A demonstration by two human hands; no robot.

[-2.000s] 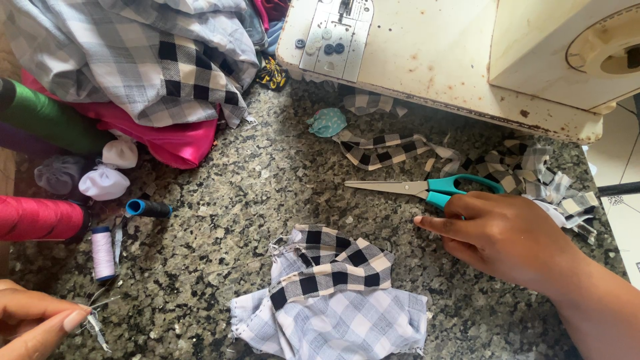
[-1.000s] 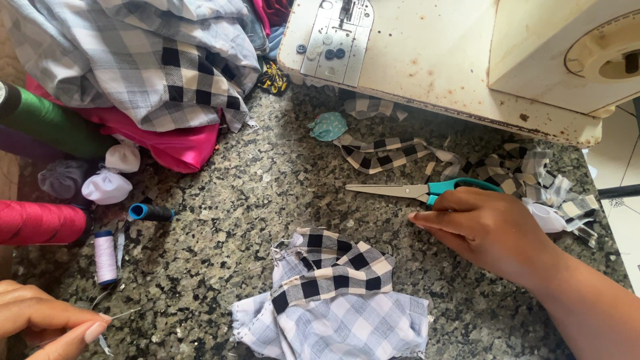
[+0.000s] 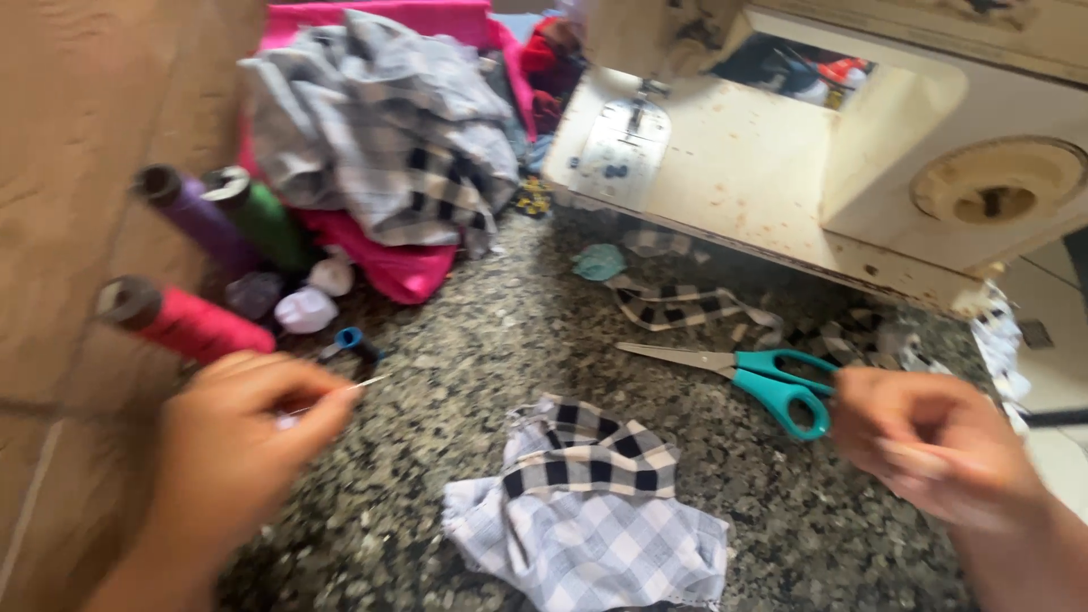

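Observation:
My left hand (image 3: 246,450) pinches a sewing needle (image 3: 371,381) between thumb and finger, its tip pointing right, beside the thread spools. My right hand (image 3: 926,442) is blurred, with its fingers curled, just right of the scissors' handles; whether it holds anything is unclear. The scissors with teal handles (image 3: 778,378) lie on the speckled stone top, blades to the left. Between my hands, nearer to me, lies a piece of gray and white checked fabric (image 3: 612,544) with a black and white checked strip (image 3: 595,470) across its upper part.
A cream sewing machine (image 3: 748,170) stands at the back right, with fabric scraps (image 3: 680,308) along its front edge. At the back left, checked cloth (image 3: 374,127) is heaped over pink fabric (image 3: 416,272). Red (image 3: 204,323), green (image 3: 263,221) and purple (image 3: 200,221) thread spools stand at the left.
My left hand has moved up and inward with the needle. My right hand has moved off the scissors' handles to the right and its fingers have curled. The view has shifted.

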